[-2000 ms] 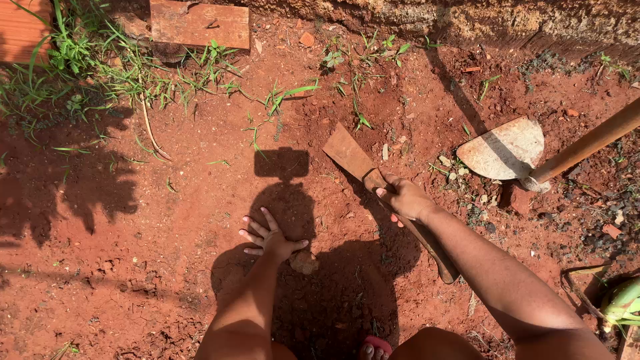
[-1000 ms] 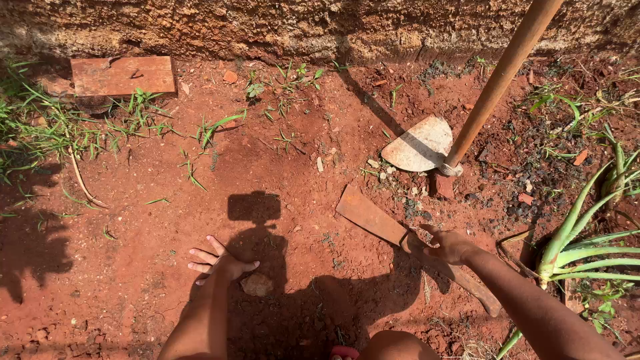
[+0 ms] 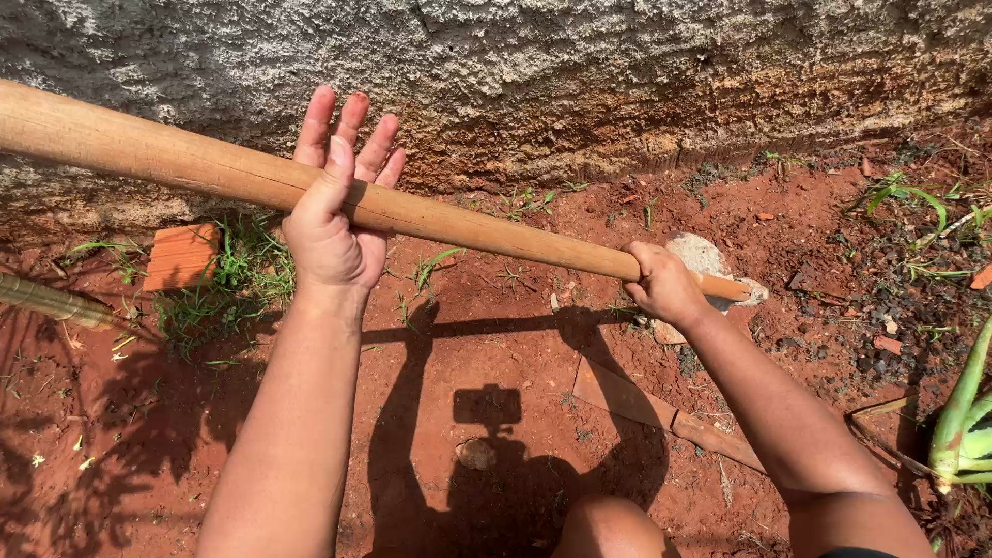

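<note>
A hoe's thick wooden handle (image 3: pixel 480 232) slants across the view from the upper left down to the right. My right hand (image 3: pixel 663 283) is closed around it near the pale metal hoe blade (image 3: pixel 697 254), which my hand partly covers. My left hand (image 3: pixel 341 201) supports the handle farther up, the shaft lying between thumb and palm, the fingers extended and not wrapped around it. A rusty flat blade with a wooden handle (image 3: pixel 624 395) lies on the red soil, below my right hand and partly behind my right forearm.
A rough wall (image 3: pixel 542 85) runs along the top. An orange hollow brick (image 3: pixel 182 257) sits beside grass at the left, near a ringed stem (image 3: pixel 54 301). A stone (image 3: pixel 476 454) lies in my shadow. A green plant with thick leaves (image 3: pixel 961 434) is at the right edge.
My right hand has let go of the rusty blade's handle and now grips the hoe handle. My left hand has risen from the ground to the hoe handle, which now lies lower across the view.
</note>
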